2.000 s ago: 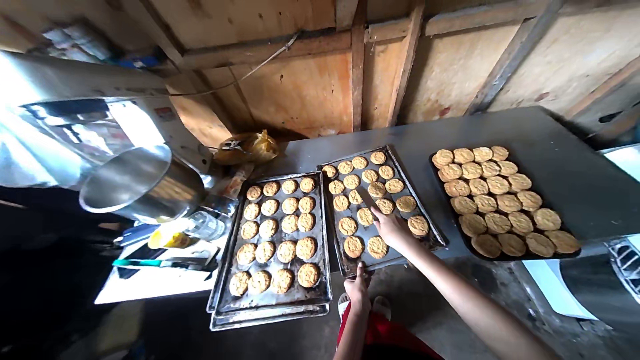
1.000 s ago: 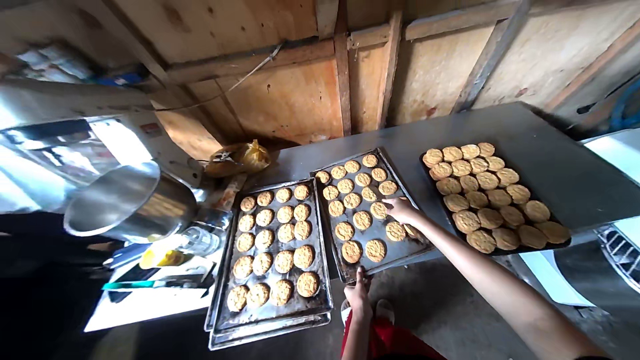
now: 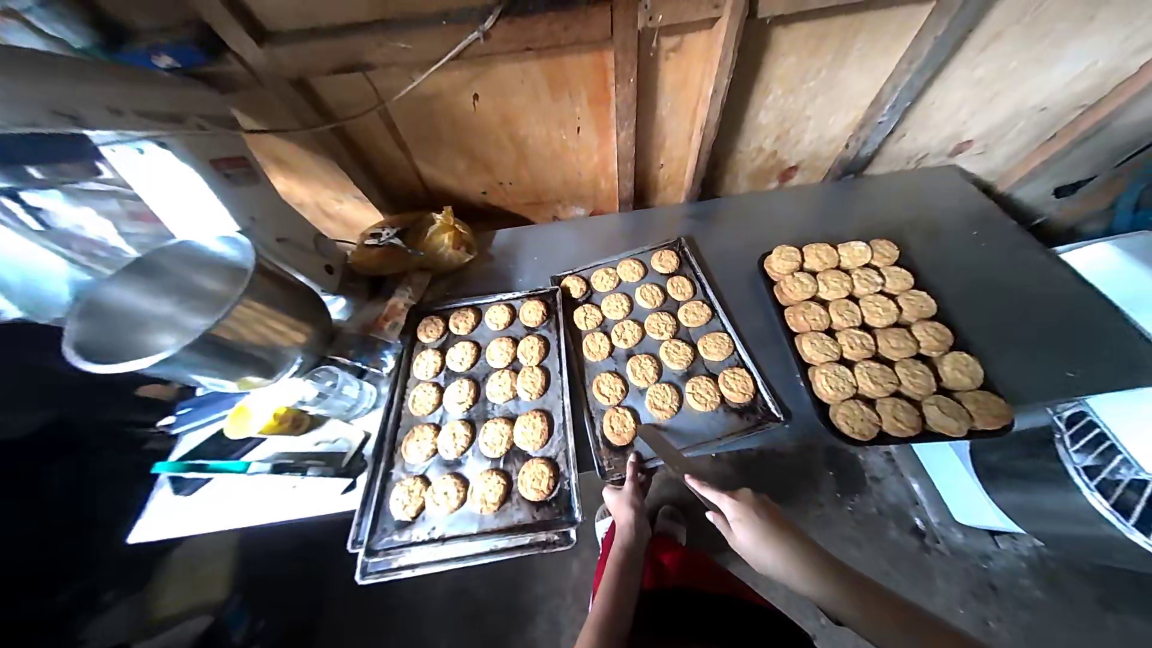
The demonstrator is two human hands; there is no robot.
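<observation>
My left hand [image 3: 629, 497] grips the near edge of the middle metal baking tray [image 3: 711, 439], which holds rows of round browned cookies. In my right hand [image 3: 742, 522] is a flat metal spatula [image 3: 664, 450], its blade slanting over the tray's near edge, its tip beside the nearest cookie [image 3: 619, 426]. To the left, another baking tray [image 3: 468, 535] of cookies lies on top of at least one more tray. On the right, a dark tray [image 3: 799, 360] is packed with cookies set close together, some overlapping.
A large steel mixing bowl [image 3: 198, 315] stands at the left by a mixer. Near it are a clear container [image 3: 337, 393] and a green-handled tool [image 3: 207, 467]. A yellow plastic bag [image 3: 445, 241] lies at the back of the metal table [image 3: 864, 211]. A wire guard [image 3: 1102, 463] is at the right.
My right hand has moved from over the middle tray's right side to its near edge, with the spatula now plainly visible. My left hand has stayed at the tray's near edge.
</observation>
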